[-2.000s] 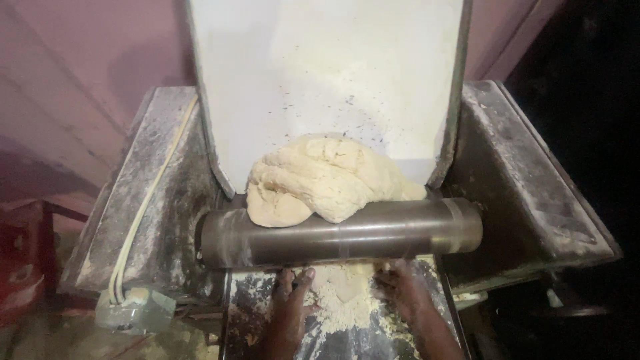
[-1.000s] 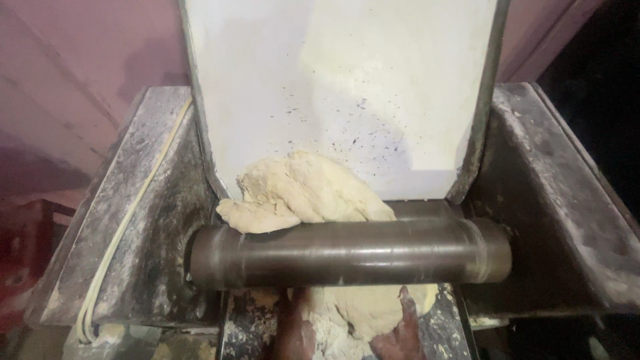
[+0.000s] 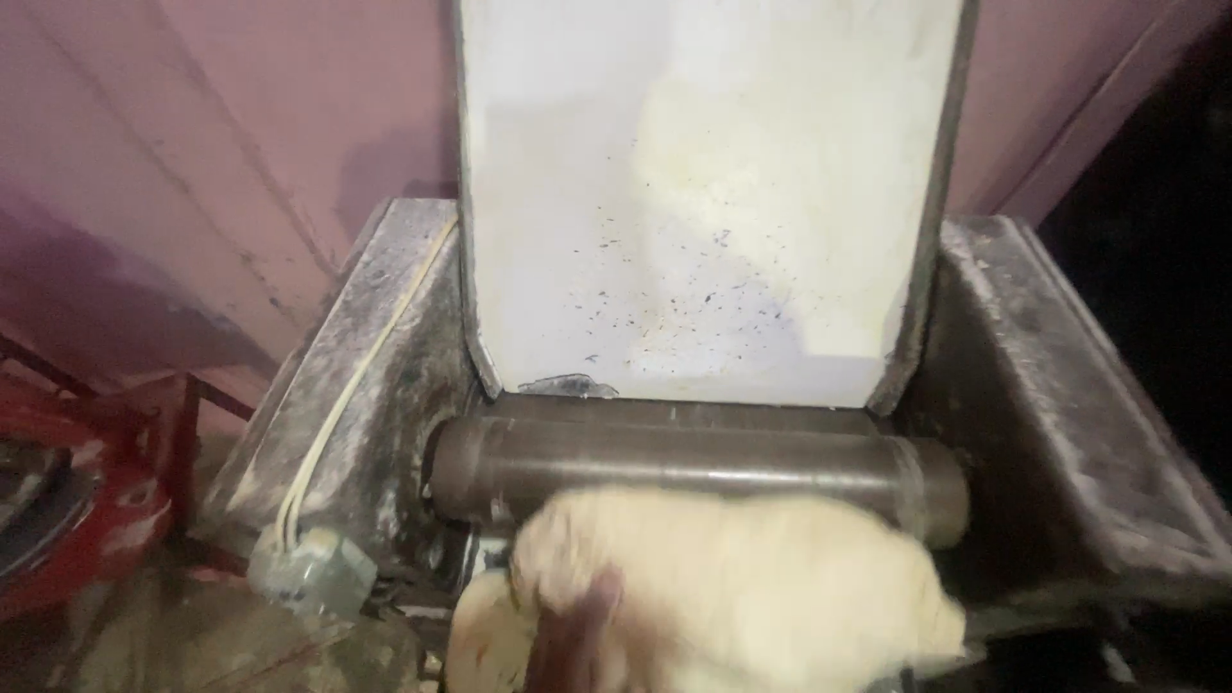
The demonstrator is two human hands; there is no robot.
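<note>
A large pale slab of dough (image 3: 751,587), blurred by motion, is in front of the steel roller (image 3: 693,472) of a dough sheeter and covers part of it. My left hand (image 3: 587,626) is at the near left part of the dough, with fingers against it. A further fold of dough (image 3: 481,630) hangs left of that hand. My right hand is not visible; the dough or the frame's lower edge hides it. Behind the roller the white sloping plate (image 3: 703,241) bears dark specks and a worn patch at its lower edge.
Floury metal side housings (image 3: 1088,404) flank the roller. A pale cable runs down the left housing to a switch box (image 3: 313,573). A red metal object (image 3: 106,481) stands at the far left, and a pink wall (image 3: 241,115) rises behind.
The dough that lay behind and on the roller is now in front of it, raised with my left hand at it. The foot of the white plate now shows uncovered.
</note>
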